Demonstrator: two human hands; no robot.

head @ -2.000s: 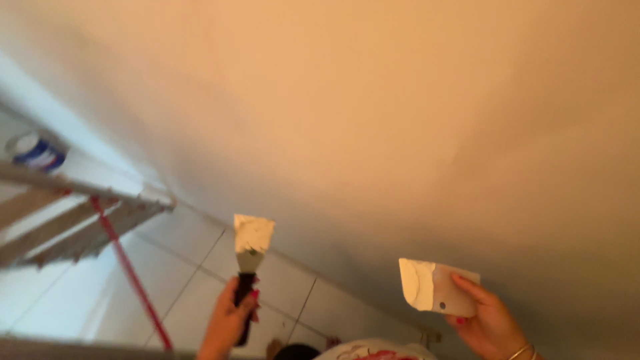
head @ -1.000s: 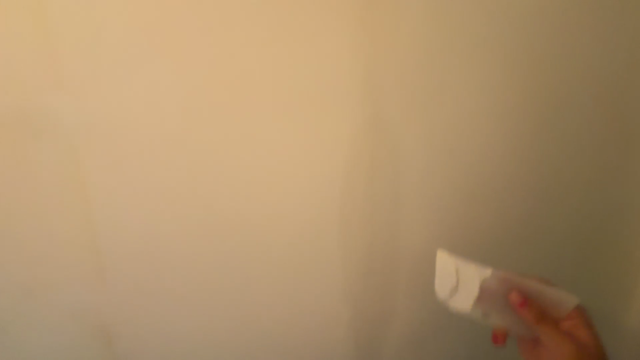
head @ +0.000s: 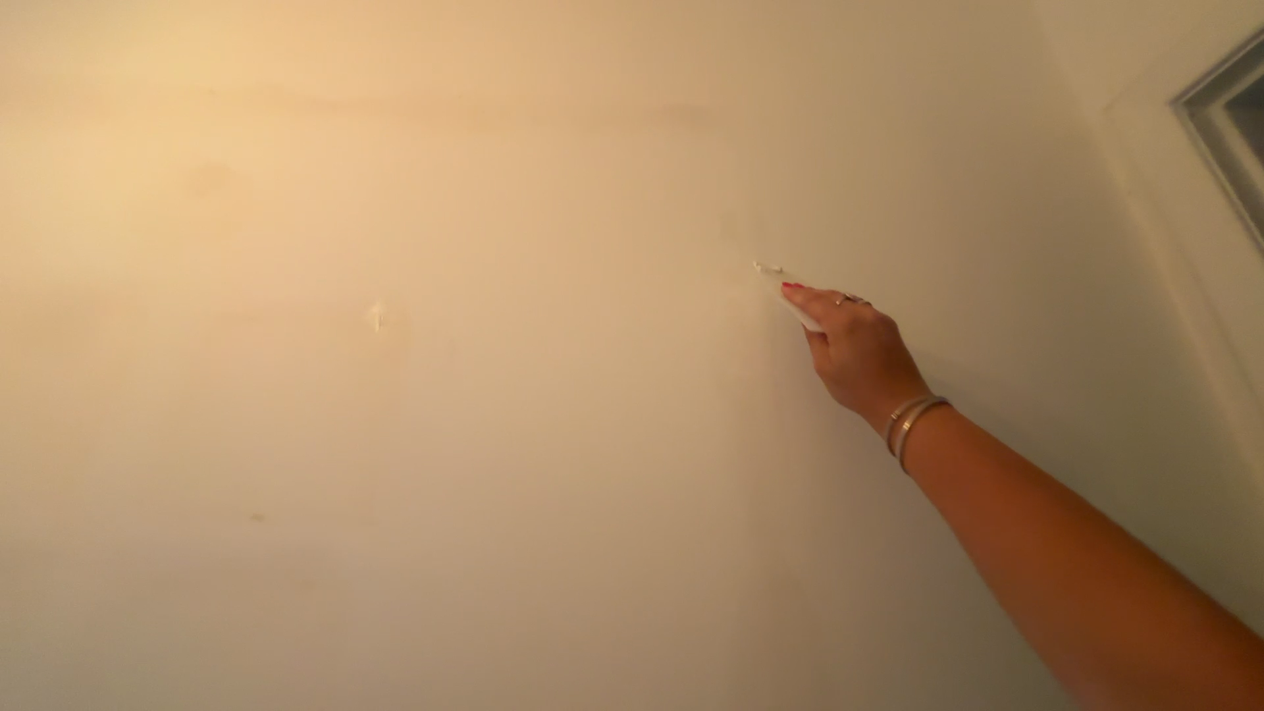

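With my right hand [head: 857, 346] I hold a pale flat filler spreader [head: 798, 314] at the wall [head: 553, 415]; the fingers hide most of it. A little white filler [head: 767, 268] shows at its upper left edge, at the wall surface. Two bracelets circle the wrist, and a ring is on a finger. Left of the hand, a small whitish raised patch [head: 377, 316] marks the wall. My left hand is out of view.
At the upper right is part of a grey frame [head: 1220, 148] with a dark inside. A wall corner runs down the right side. Faint stains and a small spot [head: 258, 517] show on the wall at left.
The view has swung up from the floor and ladder to the wall. My right hand has reached out to the wall with the spreader. My left hand and its putty knife have left view.
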